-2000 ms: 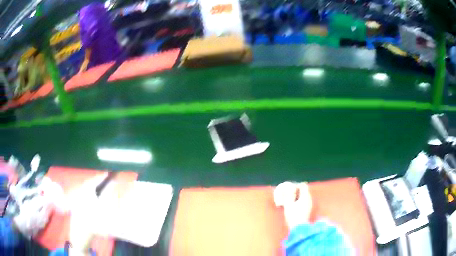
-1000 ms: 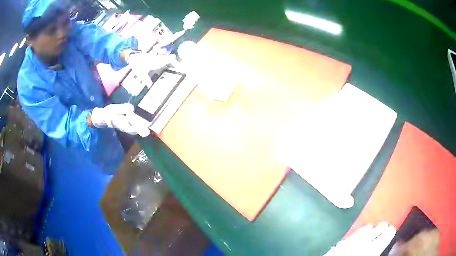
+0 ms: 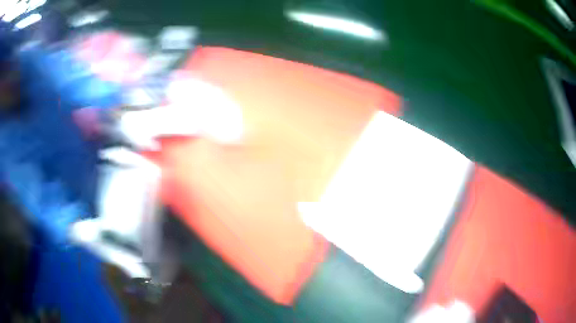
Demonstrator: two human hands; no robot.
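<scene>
My left hand [image 3: 447, 313], in a white glove, is blurred and cut off by the bottom edge at the lower right. Just right of it, a corner of a black e-reader [image 3: 505, 305] lies on a red-orange mat [image 3: 518, 233]. The frame does not show whether the glove grips it. My right hand is not visible. A white box [image 3: 398, 195], overexposed, lies left of this mat, partly over a neighbouring mat [image 3: 252, 202].
A blurred person in a blue smock [image 3: 38, 145] is at the left, with a white box-like thing [image 3: 126, 192] near the hands. The dark green belt [image 3: 455, 76] runs behind the mats. A white-edged dark object [image 3: 561, 101] is cut off at the right.
The view has shifted and blurred, and less of my gloved hand and the e-reader shows. My bare right hand has left the picture. The person's device no longer shows its screen.
</scene>
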